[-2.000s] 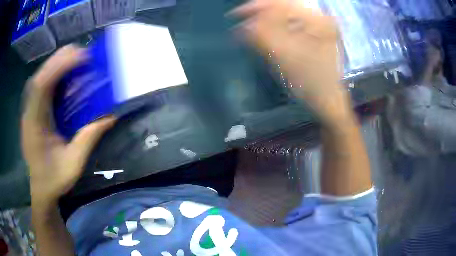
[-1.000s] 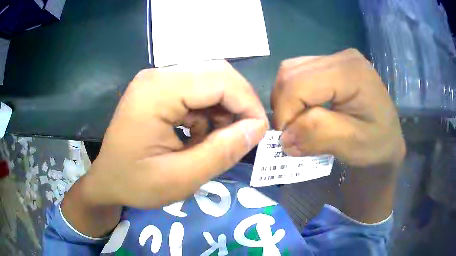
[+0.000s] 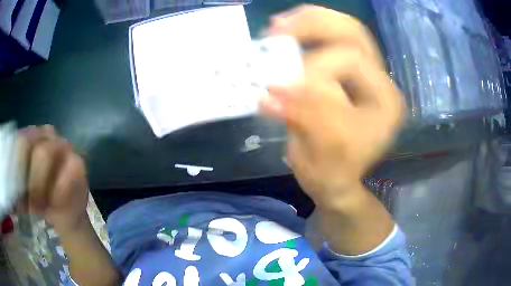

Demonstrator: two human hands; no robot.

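Note:
A carton (image 3: pixel 190 67) with a plain white face up lies on the dark green bench ahead of me. My right hand (image 3: pixel 336 95) is blurred and pinches a small white sticker (image 3: pixel 283 62) at the carton's right edge; whether the sticker touches the carton I cannot tell. My left hand (image 3: pixel 53 173) is low at the far left, fingers curled around a blurred white slip (image 3: pixel 8 167) that is cut off by the picture's edge.
Blue-and-white stacked cartons (image 3: pixel 28 33) stand at the upper left. More cartons (image 3: pixel 124 9) show at the top edge. Shiny clear plastic trays (image 3: pixel 442 61) lie at the right. White scraps (image 3: pixel 194 168) lie near the bench edge (image 3: pixel 145 181).
My hands, together over the text-printed sticker a second ago, have moved apart. The left went to the far left with a white slip, the right up to the carton with the sticker.

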